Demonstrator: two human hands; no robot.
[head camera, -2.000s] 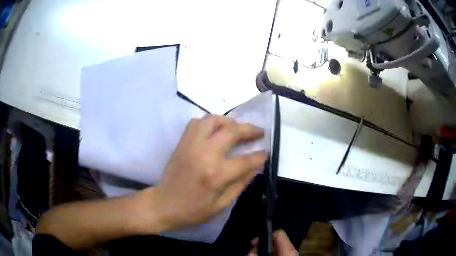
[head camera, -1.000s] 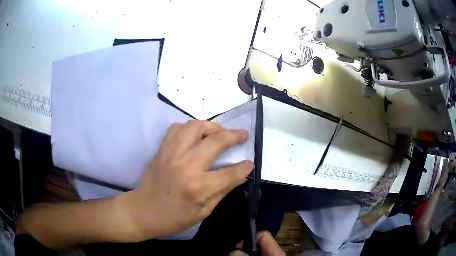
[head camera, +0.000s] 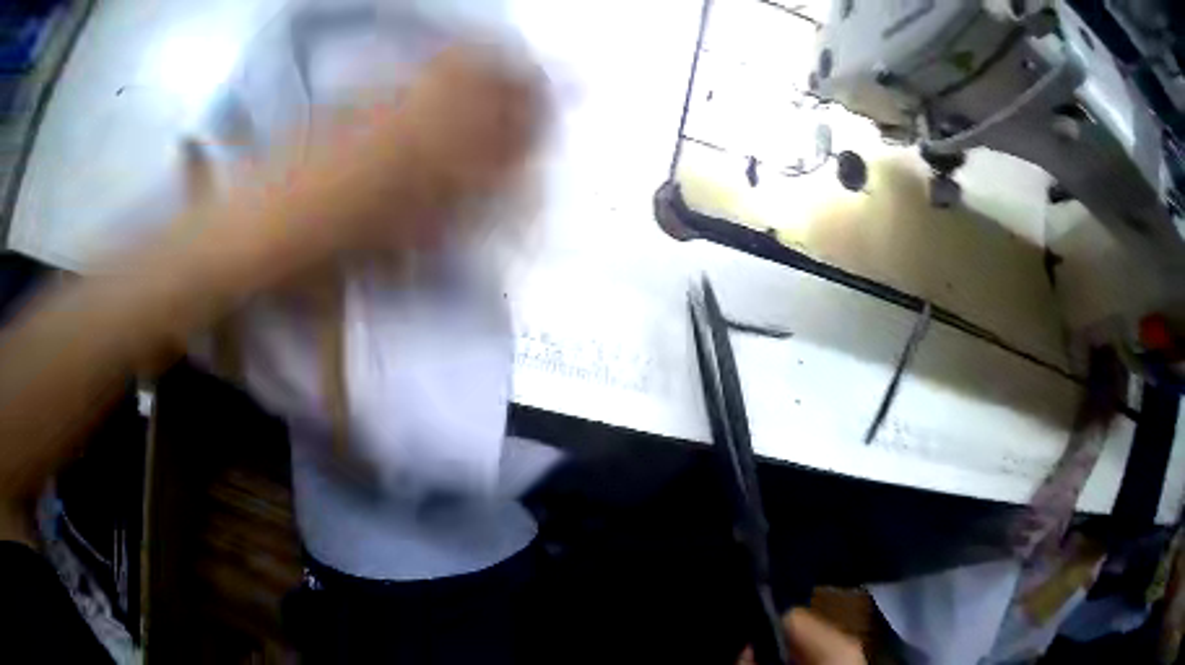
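Note:
The pale panel (head camera: 422, 390) is blurred at the left, partly on the table and hanging over its front edge; blurred tan strips show on it. My left hand (head camera: 474, 124) is blurred over the panel's upper part; whether its fingers grip the cloth cannot be told. My right hand (head camera: 819, 639) is cut off by the bottom edge and holds the black fabric shears (head camera: 738, 448). Their blades point up and away over the table edge, slightly apart at the tips, with no cloth between them.
A dark trimming (head camera: 758, 329) lies beside the shears' tips, and another thin dark strip (head camera: 899, 374) lies further right. The sewing machine (head camera: 1001, 78) stands at the upper right over its tan bed plate (head camera: 884, 227). A pinkish thread bundle (head camera: 1066, 474) hangs at right.
My left hand has moved up and away with the panel, which has turned and left the shears. The shears have shifted slightly right. A dark trimming now shows beside their tips.

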